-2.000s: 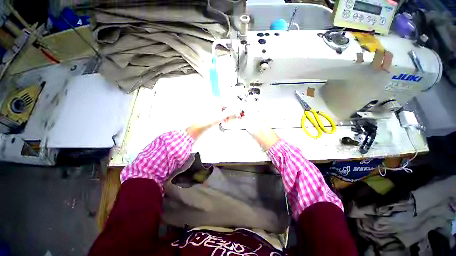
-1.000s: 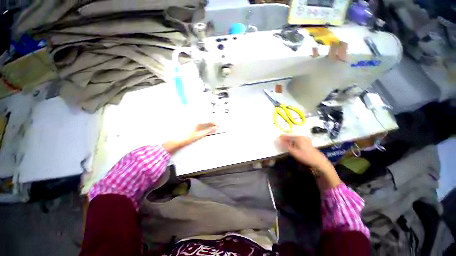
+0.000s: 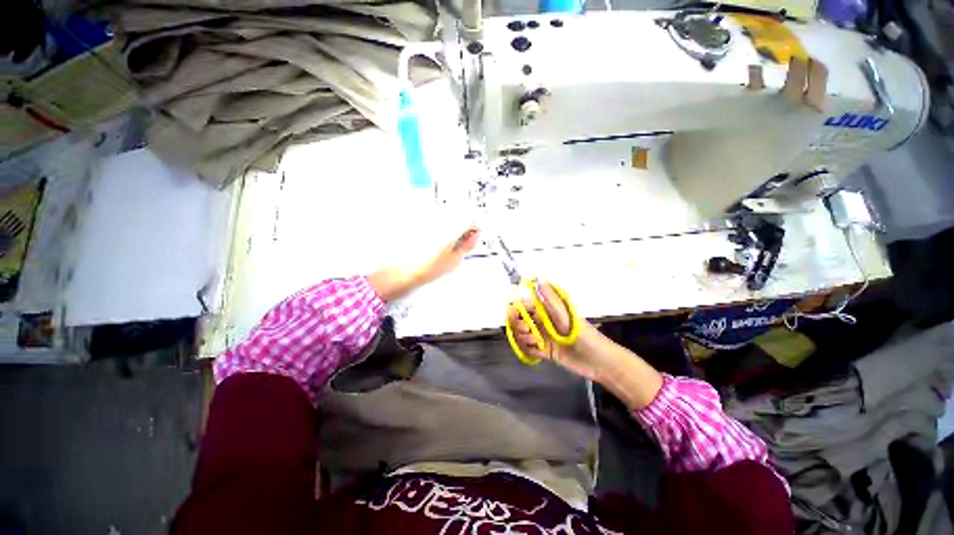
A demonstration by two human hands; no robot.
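My right hand (image 3: 554, 326) holds the yellow-handled scissors (image 3: 542, 320) at the table's front edge, fingers in the loops, dark blades pointing up and left towards the needle area. My left hand (image 3: 431, 268) lies on the white bed, left of the blade tips, fingertips just below the presser foot (image 3: 483, 190). Glare hides whether the left fingers pinch anything. The khaki-grey garment piece (image 3: 460, 402) hangs from the table's front edge into my lap.
The white JUKI machine (image 3: 617, 84) spans the back right, with a light-blue strip (image 3: 412, 141) left of its needle bar. A khaki heap (image 3: 251, 78) lies behind left. Black metal mechanism (image 3: 762, 251) sits at right; another cloth heap (image 3: 837, 439) is low right.
My right hand has taken the scissors from the bed and brought them left to the front edge near the needle area. My left hand stays near the presser foot. The camera view has shifted.
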